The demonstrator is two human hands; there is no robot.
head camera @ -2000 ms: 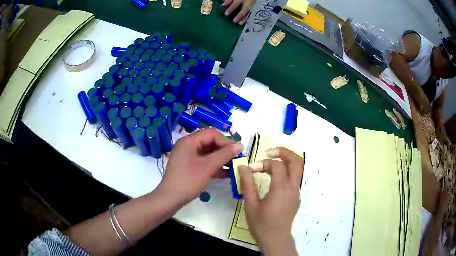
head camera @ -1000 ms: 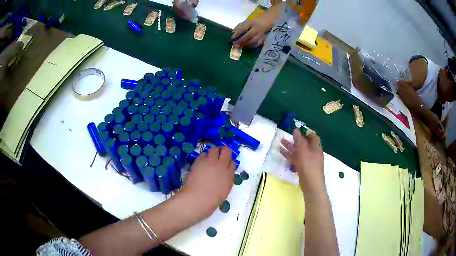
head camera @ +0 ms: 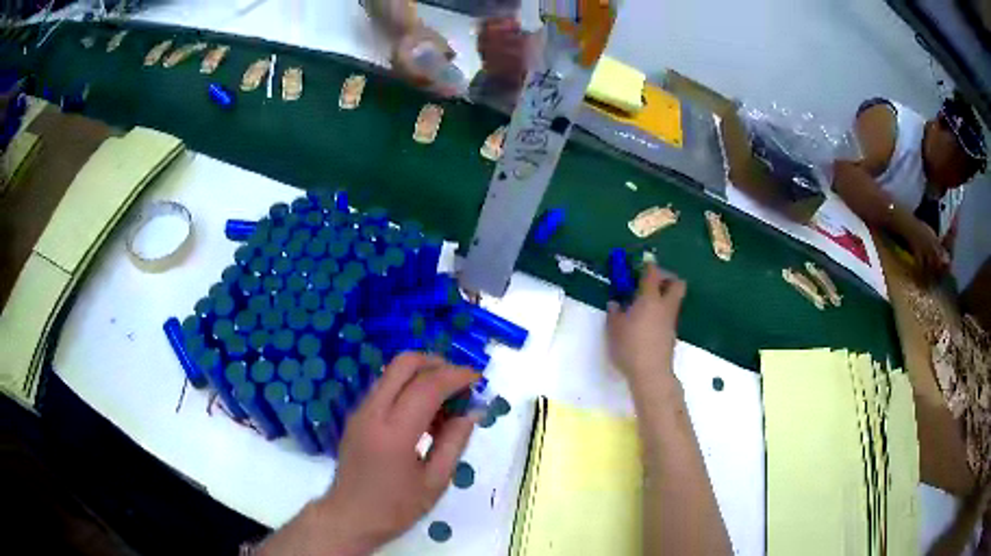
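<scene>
Many blue battery cells with dark green ends stand in a cluster (head camera: 293,315); some lie loose at its right side. My left hand (head camera: 391,451) is at the cluster's lower right, fingers curled near a blue cell end and dark discs; whether it grips one is unclear. My right hand (head camera: 649,331) reaches to the green belt's near edge. A blue cell (head camera: 621,272) is at its fingertips; grip or mere contact cannot be told. Another blue cell (head camera: 549,226) lies on the belt. The pale yellow adhesive sheet (head camera: 581,478) lies between my arms.
A grey metal upright (head camera: 516,179) stands beyond the cells. Yellow sheet stacks lie right (head camera: 815,456) and left (head camera: 82,228), near a tape roll (head camera: 160,237). Green discs (head camera: 439,531) dot the white covering. Tan assemblies (head camera: 428,123) lie along the belt. Other people's hands and a person are across it.
The view has shifted. My right hand has stayed near the belt edge, and a second blue cell now shows on the belt. My left hand's fingers have curled and turned. The tan assemblies have moved left.
</scene>
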